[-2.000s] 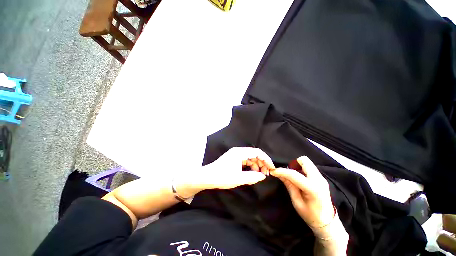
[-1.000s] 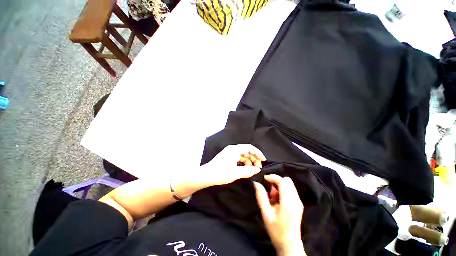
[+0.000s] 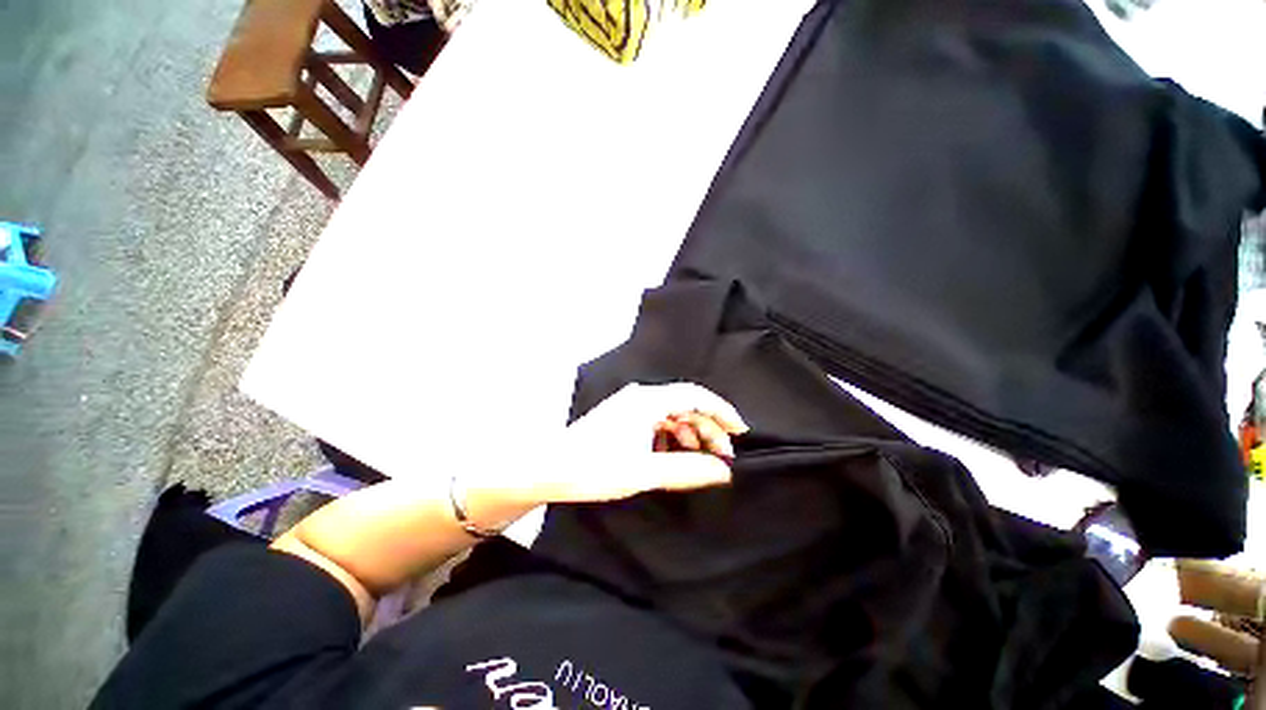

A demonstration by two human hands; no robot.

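My left hand (image 3: 646, 444) lies over the black garment (image 3: 819, 555), its fingers curled and its thumb pressed against them on a fold. A raised folded edge (image 3: 812, 452) runs to the right from the fingertips. The garment is crumpled across my lap and over the table's near edge. My right hand is not in view. No needle or thread can be made out.
A smooth stack of black garments (image 3: 958, 222) lies beyond on the white table (image 3: 458, 236). Yellow-and-black striped pieces (image 3: 608, 21) are at the far end. Tan cones (image 3: 1218, 644) stand lower right. A brown stool (image 3: 271, 63) and a blue stool (image 3: 20, 284) are at left.
My right hand was at the left fingertips, then lower on the cloth, and is now out of view. My left hand stays on the fold. The view has shifted slightly.
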